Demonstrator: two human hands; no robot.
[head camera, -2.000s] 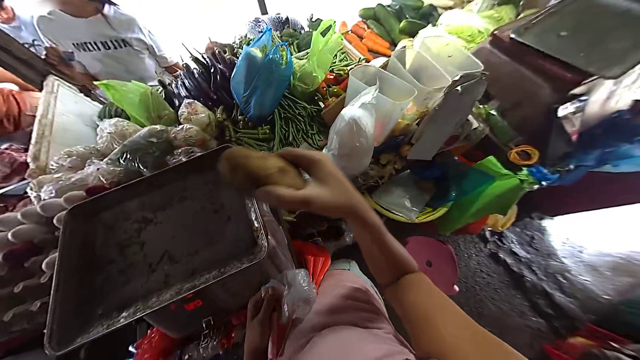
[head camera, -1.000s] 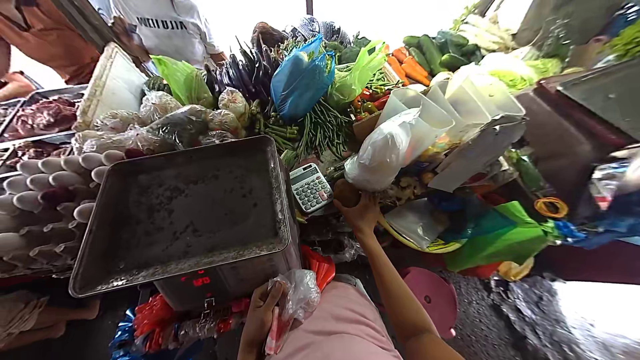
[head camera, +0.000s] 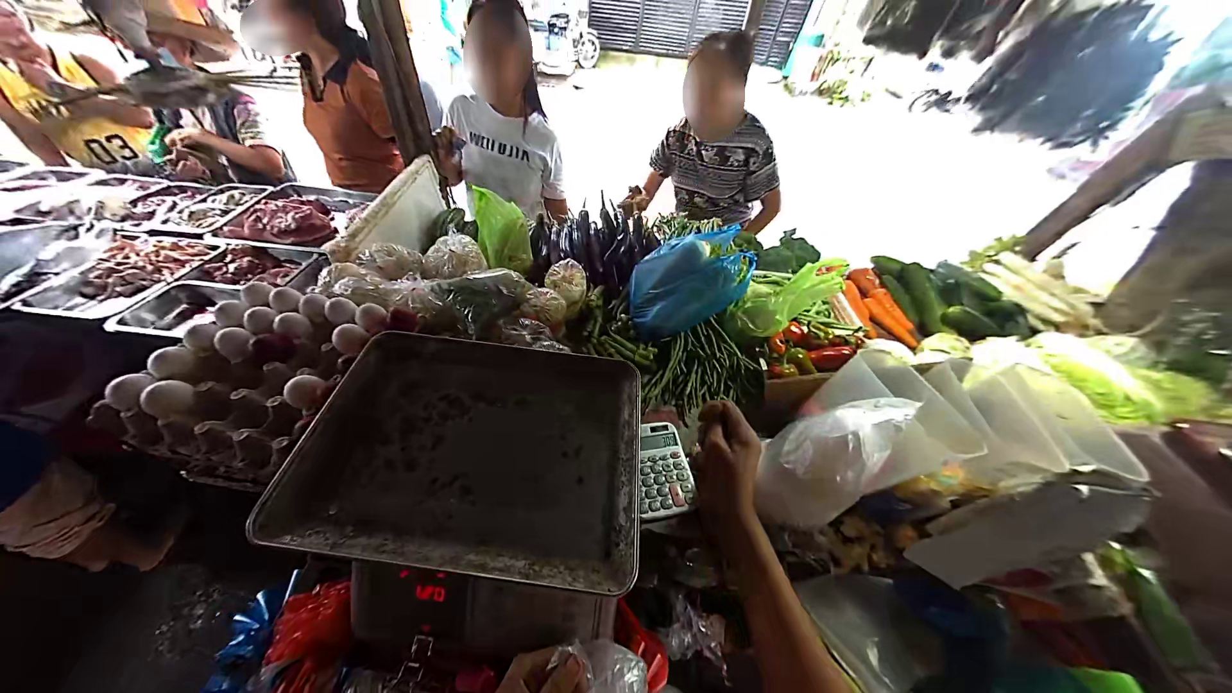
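My right hand (head camera: 727, 452) is beside the calculator (head camera: 665, 472), its fingers curled; whether anything is inside them cannot be told. A white plastic bag with contents (head camera: 837, 457) lies just right of that hand. At the bottom edge, my left hand (head camera: 547, 671) is partly cut off and grips a clear plastic bag (head camera: 611, 666). Between the eggs and the calculator stands a digital scale with a bare, stained metal tray (head camera: 462, 462) and a red display under its front rim.
Eggs in trays (head camera: 260, 327) stand left of the scale, with meat trays (head camera: 289, 221) beyond. Eggplants (head camera: 602, 245), a blue plastic bag (head camera: 688, 284), green beans (head camera: 703, 366), carrots (head camera: 881, 308) and clear plastic containers (head camera: 1011, 414) line the back and right. Several people stand across the stall.
Two seconds ago my right hand held a brown, potato-like item near the tray's right edge; it has since moved to the calculator's right side. The view has tilted up.
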